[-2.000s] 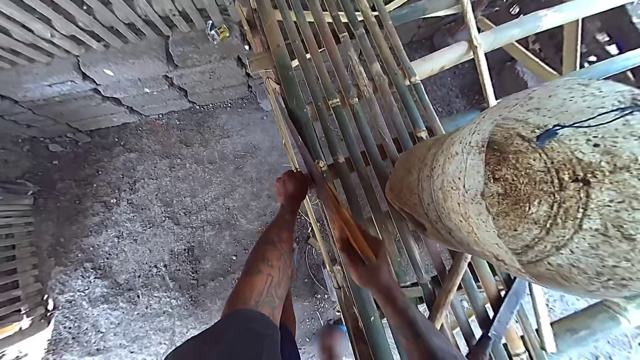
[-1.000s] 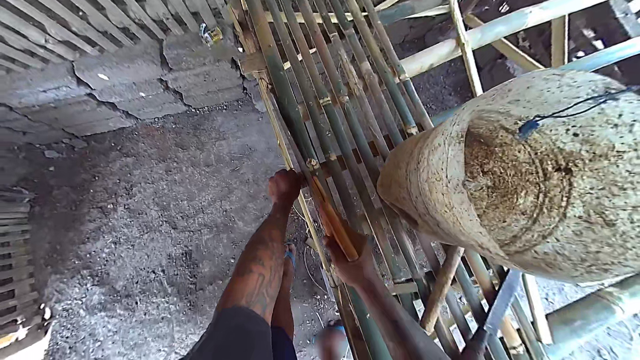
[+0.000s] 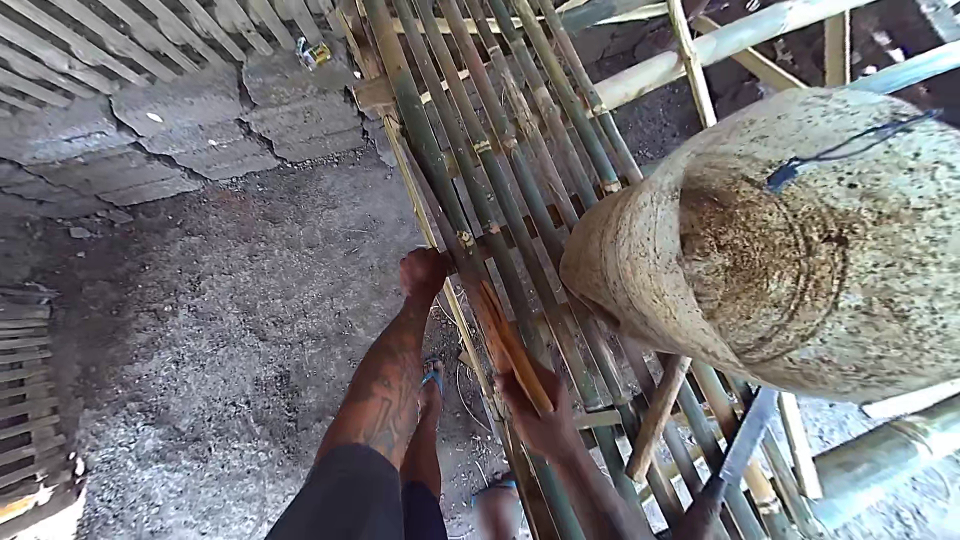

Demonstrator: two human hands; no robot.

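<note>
My left hand point(image 3: 424, 271) is a fist against the left edge of a bamboo slat platform point(image 3: 491, 176); what lies inside its fingers is hidden. Below and to its right, my right hand point(image 3: 534, 409) is closed around the lower end of a narrow, orange-brown wooden piece point(image 3: 517, 356). That piece slants along the outer bamboo poles, its upper end close to the left fist. Whether the darker strip above it belongs to it, I cannot tell.
A large, stained, pale tub point(image 3: 630, 262) lies tilted on the platform's right side. Below it are a short wooden stick point(image 3: 658, 420) and a long-bladed knife point(image 3: 750, 435). Cracked blocks point(image 3: 187, 124) line the upper left, beside a slatted panel. A sandalled foot point(image 3: 433, 375) is on the dirt floor.
</note>
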